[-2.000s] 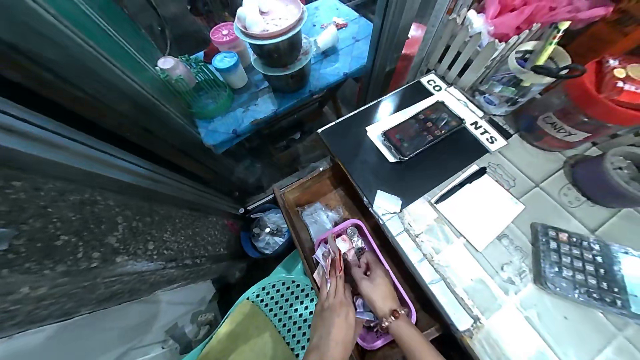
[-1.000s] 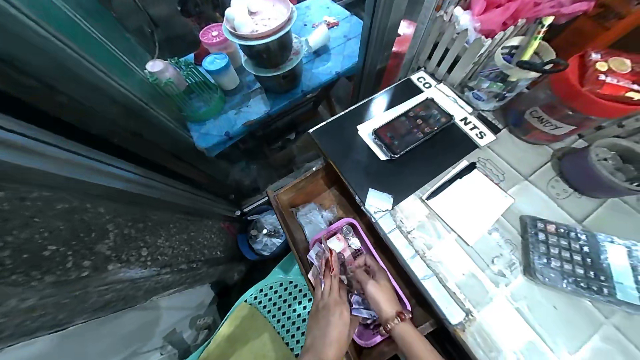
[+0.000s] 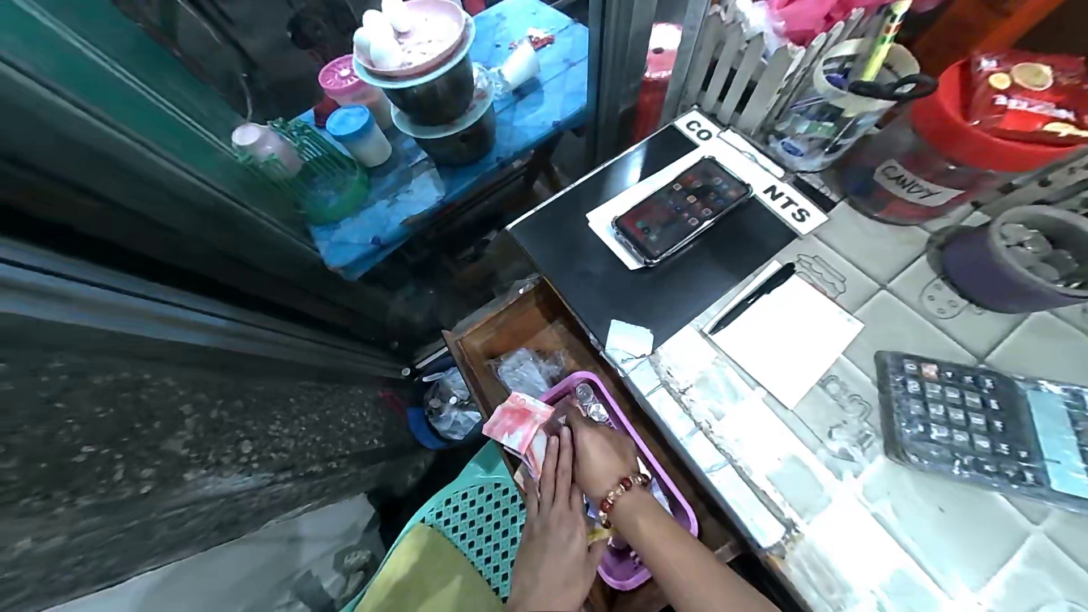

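Note:
In the open wooden drawer (image 3: 501,327) stands a pink plastic basket (image 3: 685,510) with coins (image 3: 593,401) and paper notes in it. My left hand (image 3: 552,527) is over the basket's left side, holding reddish banknotes (image 3: 518,422) that stick up past the fingertips. Touching them from the right is my right hand (image 3: 602,455), its fingers bent over the notes; a beaded bracelet is on that wrist. Clear plastic bags (image 3: 529,371) lie in the drawer behind the basket. The palms and part of the basket's contents are hidden.
Right of the drawer, the tiled counter holds a smartphone (image 3: 682,210), a pen (image 3: 752,297) on white paper (image 3: 786,340), a calculator (image 3: 977,425), a purple tub (image 3: 1011,263) and a red-lidded candy jar (image 3: 914,170). A green plastic chair (image 3: 476,510) is at lower left; a blue table (image 3: 408,200) stands beyond.
The reddish banknotes now stick out beyond my left fingertips, at the basket's left edge. My right hand has shifted towards my left fingers.

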